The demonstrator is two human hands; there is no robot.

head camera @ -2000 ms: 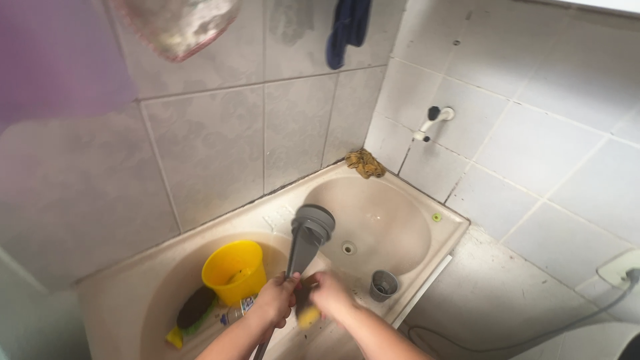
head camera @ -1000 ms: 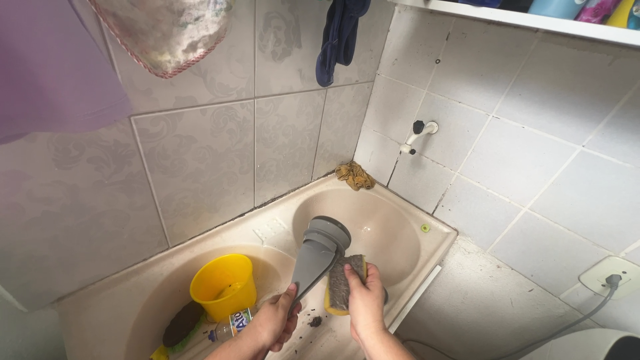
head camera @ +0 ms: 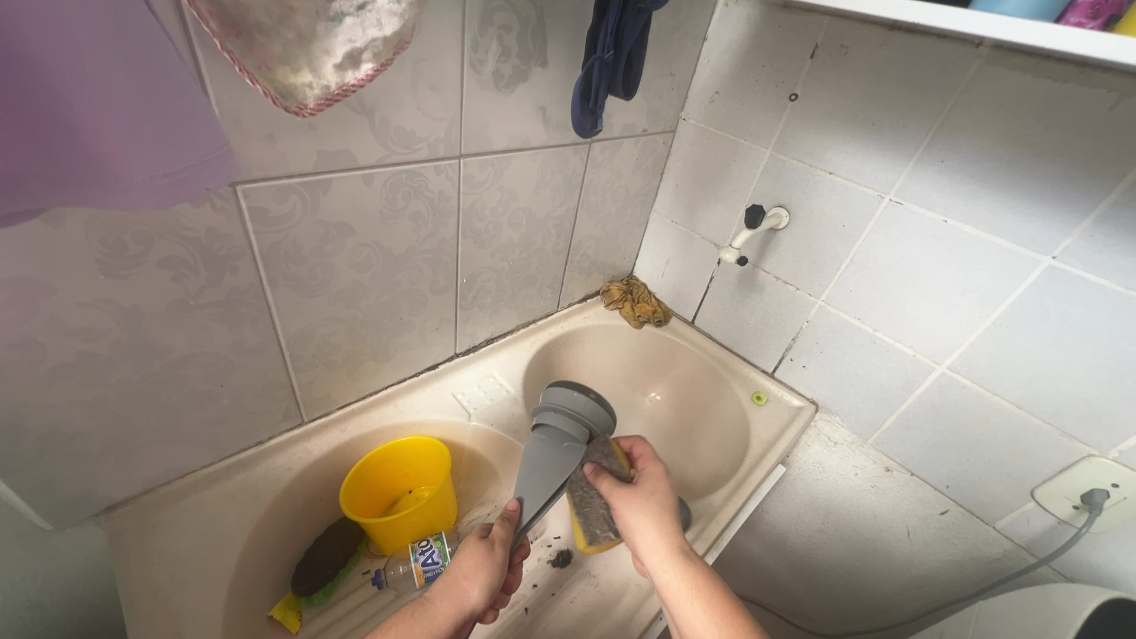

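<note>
My left hand point(head camera: 493, 559) is closed around the narrow lower end of a grey plastic fitting point(head camera: 550, 453), whose round, wider end tilts up over the ridge between two basins. My right hand point(head camera: 643, 506) grips a worn yellow-and-grey sponge point(head camera: 596, 497) against the right side of the fitting. Under both hands lies a cream laundry sink point(head camera: 417, 395). Dark bits of dirt point(head camera: 560, 558) are scattered on its ribbed slope. Behind my right hand a dark grey cup is mostly hidden.
The left basin holds a yellow bucket point(head camera: 399, 493), a clear plastic bottle point(head camera: 417, 564) and a scrub brush point(head camera: 327, 557). A brown rag point(head camera: 636, 302) lies on the back corner. A tap point(head camera: 753, 232) juts from the right wall, with a plugged outlet point(head camera: 1078, 497) lower down. Cloths hang above left.
Two seconds ago both hands were close together low on the fitting. My right hand with the sponge has since moved up and right, beside the fitting's upper part.
</note>
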